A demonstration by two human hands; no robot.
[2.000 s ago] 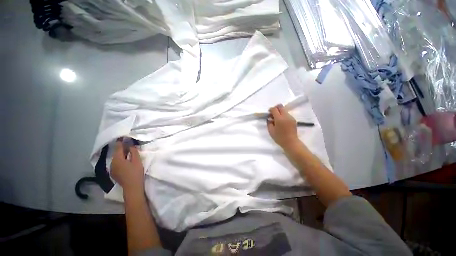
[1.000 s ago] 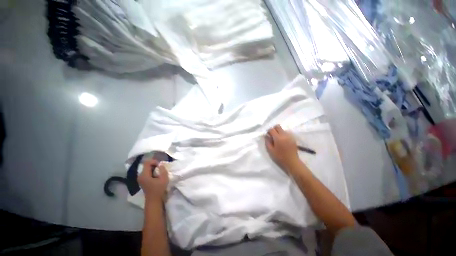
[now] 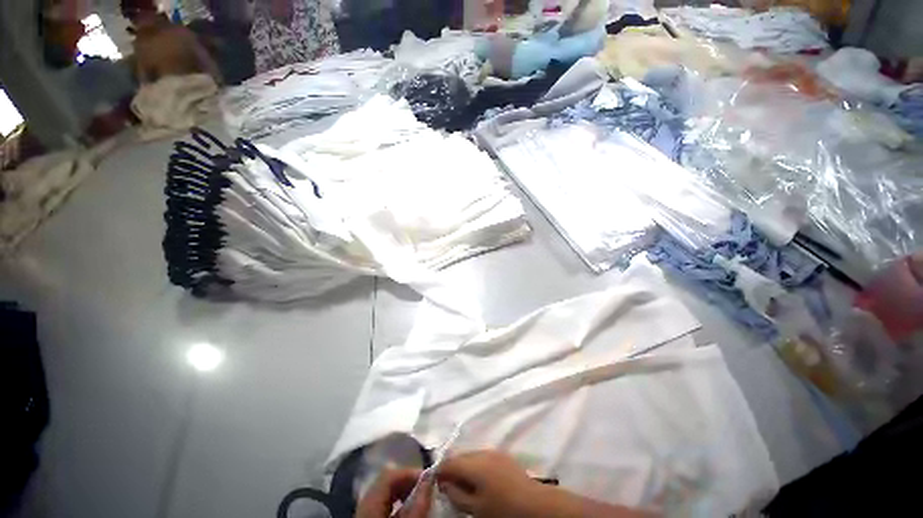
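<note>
A white shirt (image 3: 567, 415) lies on the glossy table in front of me, its collar end toward the lower left. A black hanger hook (image 3: 304, 496) sticks out there. My left hand (image 3: 393, 494), cut off by the bottom edge, pinches the shirt's front edge near the collar. My right hand (image 3: 488, 484) is close beside it, with its fingertips on the same edge. A short dark stick (image 3: 548, 481) pokes out beside my right hand; its other end is hidden. One white sleeve stretches away toward the pile.
A fanned pile of white shirts (image 3: 405, 192) with black hooks (image 3: 190, 218) lies beyond. Flat clear bags (image 3: 607, 187), blue strips (image 3: 744, 248) and crumpled plastic (image 3: 810, 162) lie to the right, near a pink item (image 3: 896, 298). Clothing heaps and people are at the back.
The view has tilted up, showing more of the room. My right hand has moved left along the shirt, from its far part to beside my left hand near the collar.
</note>
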